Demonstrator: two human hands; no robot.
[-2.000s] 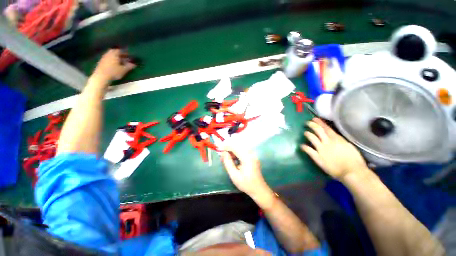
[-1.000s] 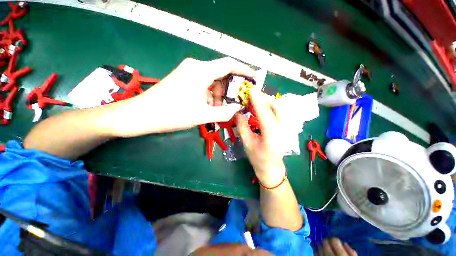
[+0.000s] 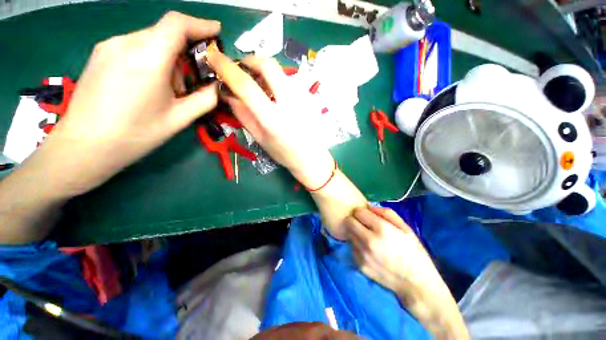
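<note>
My left hand point(image 3: 133, 86) holds a small squarish black electronic unit point(image 3: 199, 60) in its fingers at the upper left, above the bench. A silvery part and an amber patch show on the unit. My right hand point(image 3: 266, 109) is at the unit's right side, its fingertips on the unit at the amber patch. The hands hide much of the unit. Red spring clamps point(image 3: 224, 149) lie below and behind my hands, partly covered. Another red clamp point(image 3: 60, 96) lies at the left beside white paper point(image 3: 25, 126).
White paper sheets point(image 3: 345, 73) and clear film point(image 3: 262, 159) lie right of my hands. A red-handled tool point(image 3: 381, 126), blue box point(image 3: 438, 66), silver-white bottle point(image 3: 399, 28) and panda fan point(image 3: 488, 139) stand or lie further right. Another person's hand point(image 3: 389, 252) is at my right forearm.
Two seconds ago my left hand reached far left; it then brought the unit to my right hand. Since then both hands have shifted up-left in view, and another person's hand has come to my forearm.
</note>
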